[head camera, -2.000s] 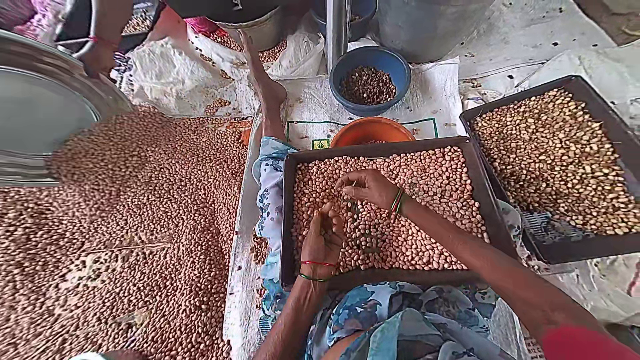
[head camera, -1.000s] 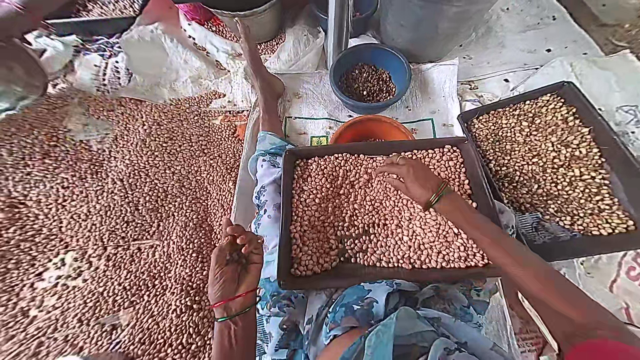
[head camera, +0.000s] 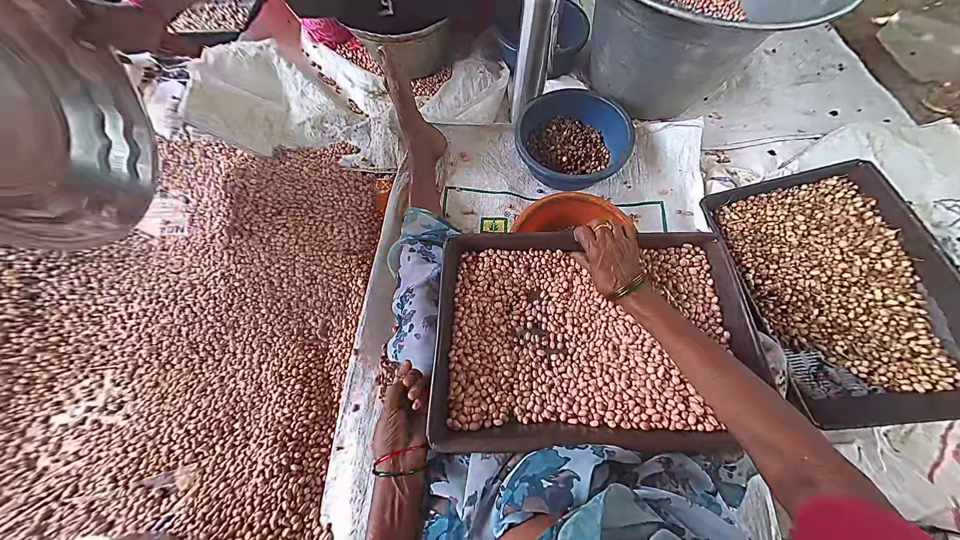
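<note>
A dark rectangular tray (head camera: 585, 439) full of pinkish nuts, which look like shelled peanuts, rests on my lap. My right hand (head camera: 611, 259) reaches to the tray's far rim, fingers bent over it beside an orange bowl (head camera: 566, 210); whether anything is in the fingers is hidden. Left of the tray, my left hand (head camera: 405, 405) is palm up with curled fingers, and a few nuts lie in it. A blue bowl (head camera: 532, 127) of darker nuts stands behind the orange one.
A second dark tray (head camera: 885, 412) of yellowish-brown nuts lies at right. A large heap of nuts (head camera: 225, 337) covers the floor at left. A co-worker's arm and a shiny metal basin (head camera: 112, 142) show at upper left. Metal buckets (head camera: 675, 67) and a metal post (head camera: 532, 56) stand behind.
My right hand has moved from over the nuts to the tray's far rim. My left hand has left the tray for its left side. The co-worker's metal basin has come back into view.
</note>
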